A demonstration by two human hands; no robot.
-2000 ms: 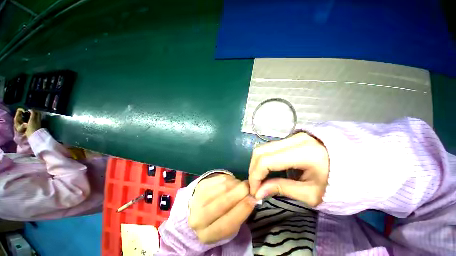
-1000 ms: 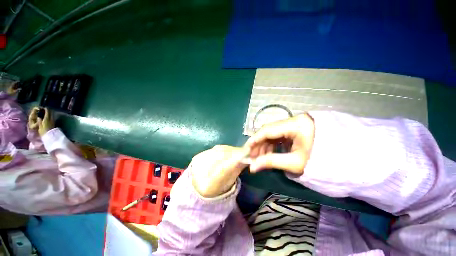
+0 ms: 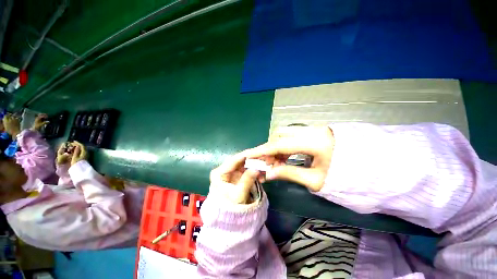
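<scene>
A small white piece [image 3: 256,164] is pinched between the fingertips of my two hands, above the bench's front edge. My left hand [image 3: 235,177] holds it with thumb and fingers; part of a thin band shows at that wrist. My right hand [image 3: 302,158] touches its right end with thumb and finger. A small grey and dark thing [image 3: 298,159] shows inside the curl of my right hand; I cannot tell if it is held. The pale ring [image 3: 297,125] on the grey-beige sheet [image 3: 370,103] is mostly hidden behind my right hand.
A blue mat [image 3: 349,43] lies beyond the sheet. A red compartment tray [image 3: 158,210] at the lower left holds small black units, a pen [image 3: 165,234] and a white paper [image 3: 163,266]. Black trays [image 3: 94,128] stand further left, by a seated person in pink [image 3: 71,212].
My hands have risen and moved a little left, and my left hand has turned, so the white piece shows more. The view has shifted left, and white paper covers the red tray's lower part.
</scene>
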